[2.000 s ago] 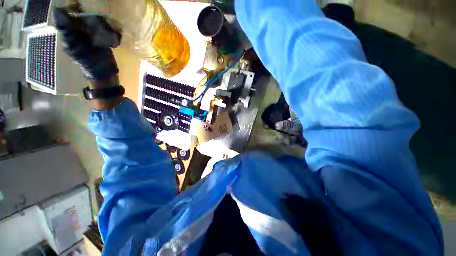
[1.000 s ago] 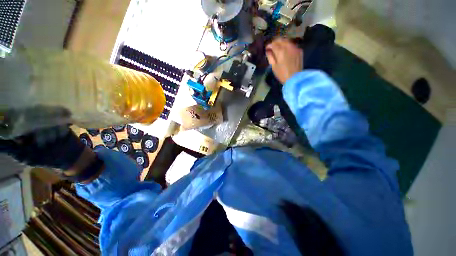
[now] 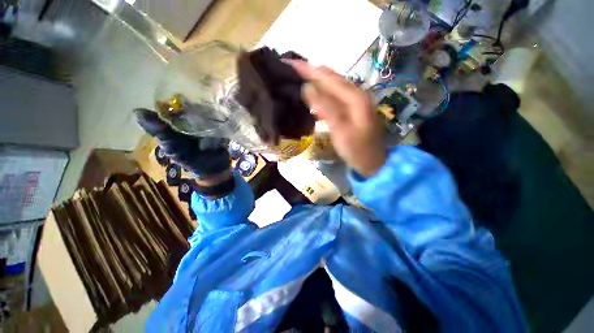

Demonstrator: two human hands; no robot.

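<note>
My left hand (image 3: 192, 151), in a dark glove, is at the near side of a clear ribbed bottle (image 3: 205, 107) and appears to hold it. Amber liquid (image 3: 296, 147) shows at the bottle's right end. My right hand (image 3: 348, 117) is bare and blurred. It holds a bunched dark brown cloth (image 3: 273, 94) over the bottle, hiding its middle. Whether the cloth touches the bottle is unclear.
A machine fixture (image 3: 404, 101) stands on the bench at upper right. A dark heap (image 3: 472, 143) lies on the green mat (image 3: 553, 188). Round black assemblies (image 3: 246, 164) lie beside my left hand. A carton of cardboard dividers (image 3: 124, 234) is at lower left.
My right hand has moved left from beside the fixture and now has the brown cloth over the bottle. My left hand and the bottle have shifted right in the picture; the view has turned left.
</note>
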